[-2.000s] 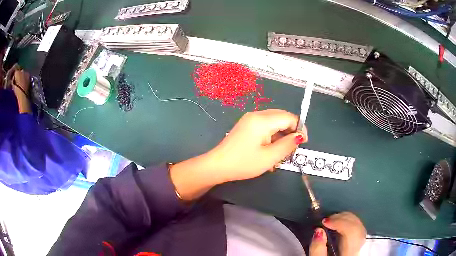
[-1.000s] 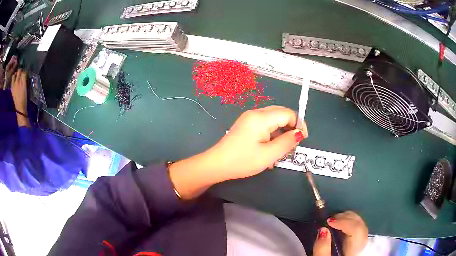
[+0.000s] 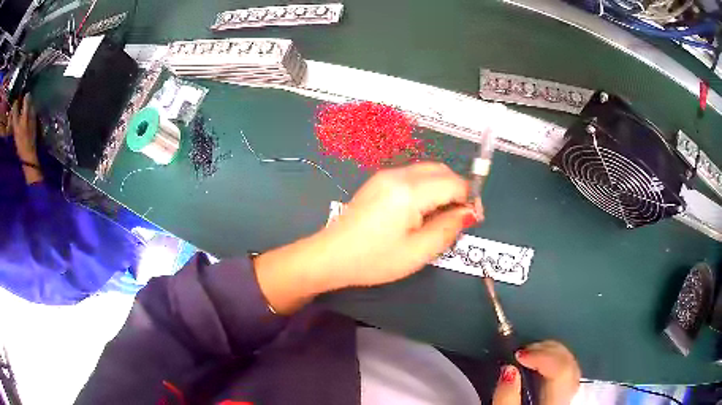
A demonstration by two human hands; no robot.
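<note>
A white strip circuit board lies on the green mat, its middle hidden under my left hand. My left hand is over the board and grips slim silver tweezers, whose upper end points away from me. Their tips are hidden by the fingers. My right hand, cut off by the bottom edge, holds the soldering iron. The iron's thin tip is at the board, just right of my left fingers. A pile of red wire pieces lies beyond my left hand.
A white rail crosses the bench. A board stack stands left; strip boards lie beyond. A black fan and dark holder are right. Solder spool, black pieces and a person in blue are left.
The board under my hands has shifted left. The strip boards beyond the rail have moved right. My left hand has shifted slightly left; both hands keep their tools.
</note>
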